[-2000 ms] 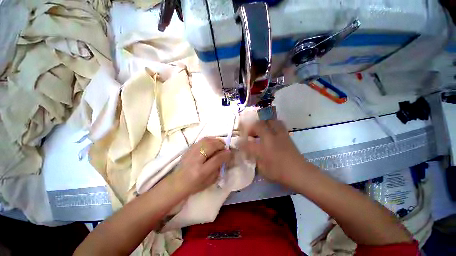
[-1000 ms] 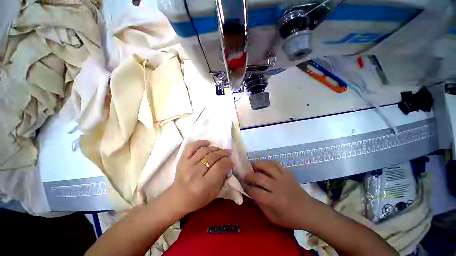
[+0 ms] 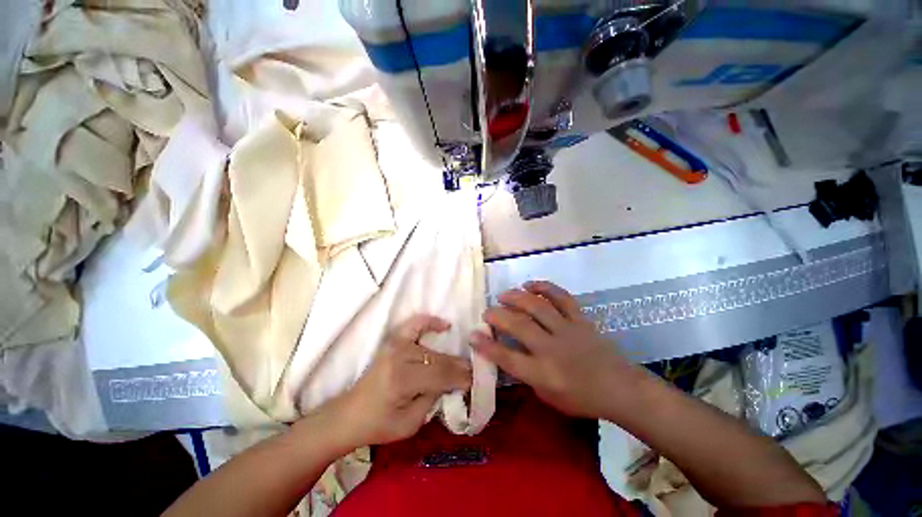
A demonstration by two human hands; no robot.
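Observation:
A cream garment piece (image 3: pixel 349 328) lies from under the sewing machine's lit presser foot (image 3: pixel 460 180) down to the table's front edge. Its folded right edge (image 3: pixel 471 265) runs down from the needle area and loops over the front edge between my hands. My left hand (image 3: pixel 409 379), with a ring, is closed on the cloth at the front edge. My right hand (image 3: pixel 541 348) pinches the folded edge from the right side. The fingertips of my left hand are partly hidden by cloth.
The machine head (image 3: pixel 647 61) stands above, with a chrome guard (image 3: pixel 503 91). A heap of cream cloth (image 3: pixel 91 131) lies at left. An orange-and-blue tool (image 3: pixel 662 151) and a black object (image 3: pixel 845 199) lie at right. A plastic packet (image 3: pixel 799 379) is below the table.
Since two seconds ago both hands have moved down, away from the needle, to the front edge. Since one second ago the folded edge has been turned into a loop between them.

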